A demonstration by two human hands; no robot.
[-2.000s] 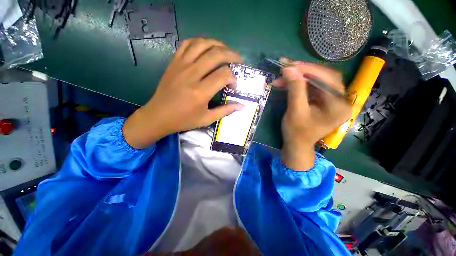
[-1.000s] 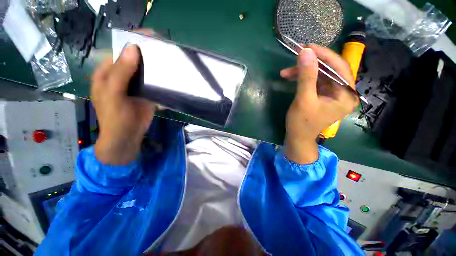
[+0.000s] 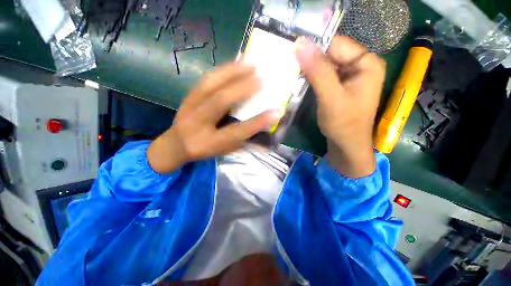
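Note:
An open phone unit (image 3: 274, 58) is tilted in front of me, its white battery and yellow edges facing up; it is blurred. My left hand (image 3: 215, 114) holds its left side and lower end, thumb near the bottom edge. My right hand (image 3: 347, 95) is at its right side, thumb over the battery's edge and fingers curled at the phone's rim. I cannot see the tweezers in it now. The phone's top end reaches the picture's upper edge.
A round screw dish (image 3: 381, 23) is at the upper right, partly behind my right hand. A yellow electric screwdriver (image 3: 404, 95) lies right of that hand. Black thin pieces (image 3: 434, 120) lie beyond it. Clear bags (image 3: 73, 50) are upper left. Machines (image 3: 59, 142) stand at both sides.
The phone has turned from screen side up to open back up and moved right. My right hand has come to its side, and the tweezers have gone from sight.

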